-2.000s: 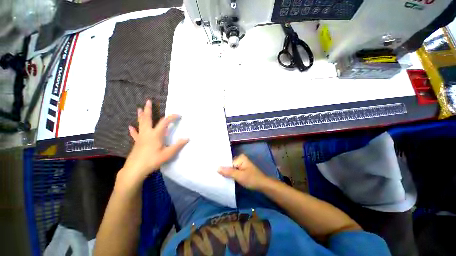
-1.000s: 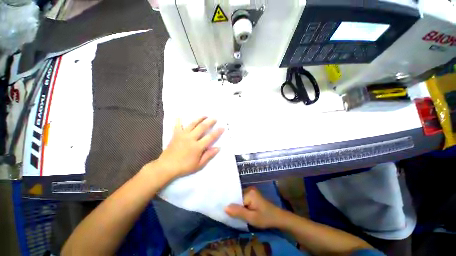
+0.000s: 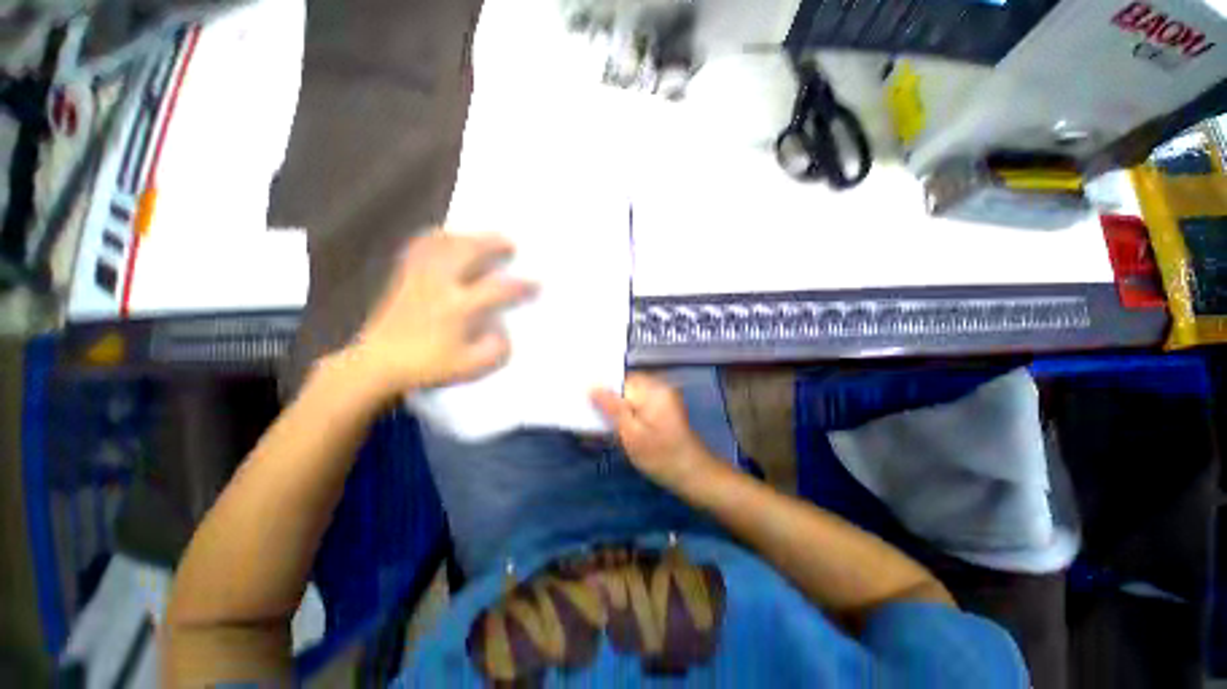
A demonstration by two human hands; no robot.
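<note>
A fabric panel with its white backing up (image 3: 552, 202) runs from the needle area of the white sewing machine (image 3: 1076, 81) over the table's front edge. A dark brown-grey panel (image 3: 377, 121) lies along its left side. My left hand (image 3: 451, 312) is blurred, over the white panel's left part with fingers apart; whether it touches is unclear. My right hand (image 3: 653, 424) pinches the white panel's lower right corner in front of the table edge. The presser foot area (image 3: 659, 67) is blurred at the top.
Black scissors (image 3: 824, 132) lie right of the needle area, near a yellow item (image 3: 906, 101). A clear box (image 3: 1009, 191), red item (image 3: 1133, 260) and yellow packet (image 3: 1195, 256) lie farther right. A ruler (image 3: 861, 318) runs along the table edge. Blue baskets with fabric pieces stand below at both sides.
The white panel has moved away from me, its front edge now nearer the table edge. My left hand has shifted left and its fingers have lifted. The view has tilted down.
</note>
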